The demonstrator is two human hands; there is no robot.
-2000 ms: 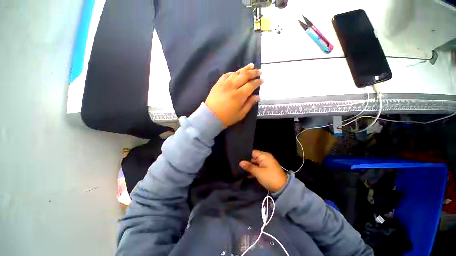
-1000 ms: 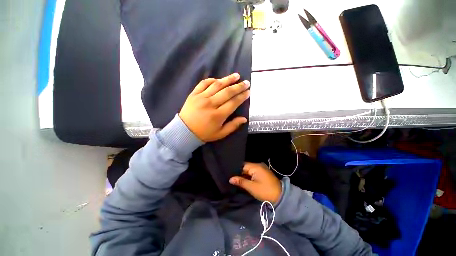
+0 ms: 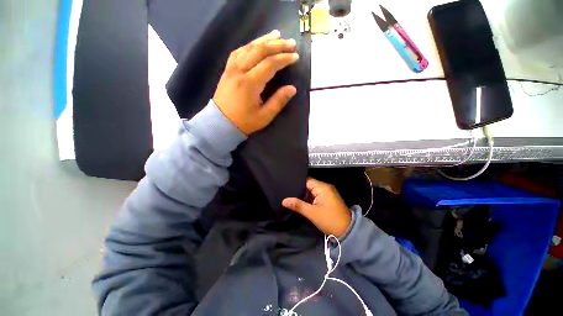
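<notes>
A dark cut panel [image 3: 281, 142] lies on the white table and hangs over its front edge, its right edge running up to the presser foot [image 3: 304, 17]. My left hand [image 3: 256, 80] lies flat on the panel, fingers slightly spread, fingertips near its right edge below the foot. My right hand [image 3: 321, 207] pinches the panel's edge between thumb and fingers below the table edge. A yellow plate [image 3: 320, 21] is right of the foot. The needle itself cannot be made out.
Thread snips [image 3: 401, 40] and a smartphone [image 3: 470, 65] with a white cable lie on the table at right. A separate dark panel strip [image 3: 112, 86] lies at left. A ruler strip [image 3: 395, 155] runs along the front edge. A blue crate [image 3: 525, 228] with dark pieces stands below right.
My left hand has moved up the panel towards the foot. The panel's left part is folded over more. My right hand keeps its pinch, slightly higher in the picture.
</notes>
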